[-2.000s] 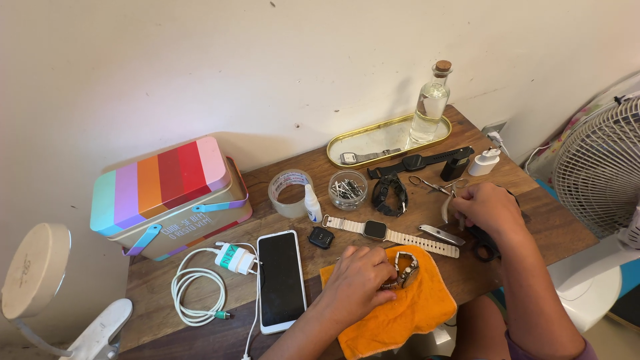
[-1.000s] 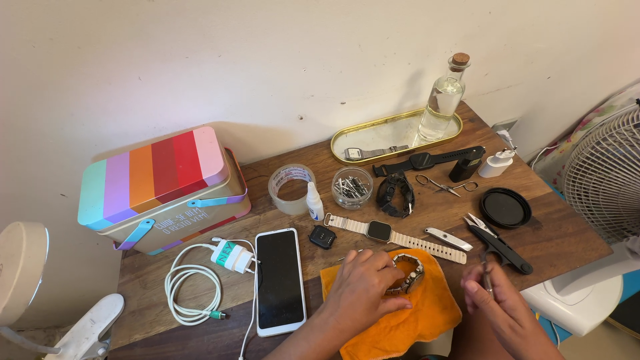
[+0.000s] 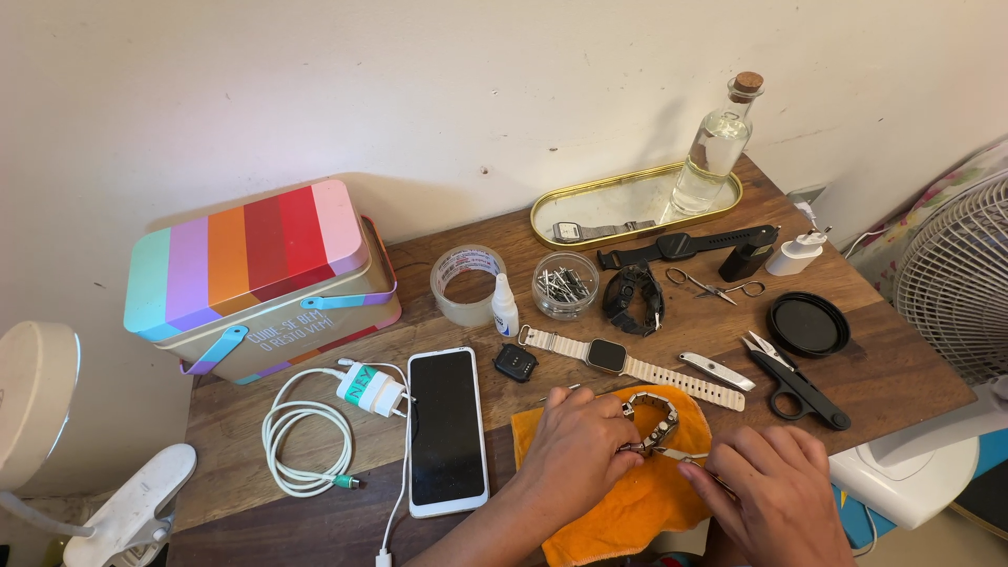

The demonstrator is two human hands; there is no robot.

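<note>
A metal-link wristwatch [image 3: 664,429] lies on an orange cloth [image 3: 610,516] near the table's front edge. My left hand [image 3: 579,449] holds the watch at its near left side, with the fingers curled over it. Just to the right, my right hand [image 3: 764,488] grips a slim metal tool [image 3: 679,454] whose tip points at the bracelet; its kind cannot be told. Beyond the cloth lie a smartwatch with a pale band [image 3: 606,356] and a white-grey utility knife [image 3: 717,371]. Thread snips with black handles [image 3: 799,386] rest at the right beside a round black lid [image 3: 809,324].
A white phone [image 3: 448,433], a coiled cable [image 3: 307,433] and a striped tin box [image 3: 260,276] stand left. Behind are a tape roll [image 3: 468,283], a jar of metal pins [image 3: 565,285], small scissors [image 3: 713,288] and a corked glass bottle [image 3: 713,157]. A fan [image 3: 957,276] is at right.
My right hand has come from the table's right side, near the lid and snips, to the watch with a slim tool in it. My left hand has stayed at the watch.
</note>
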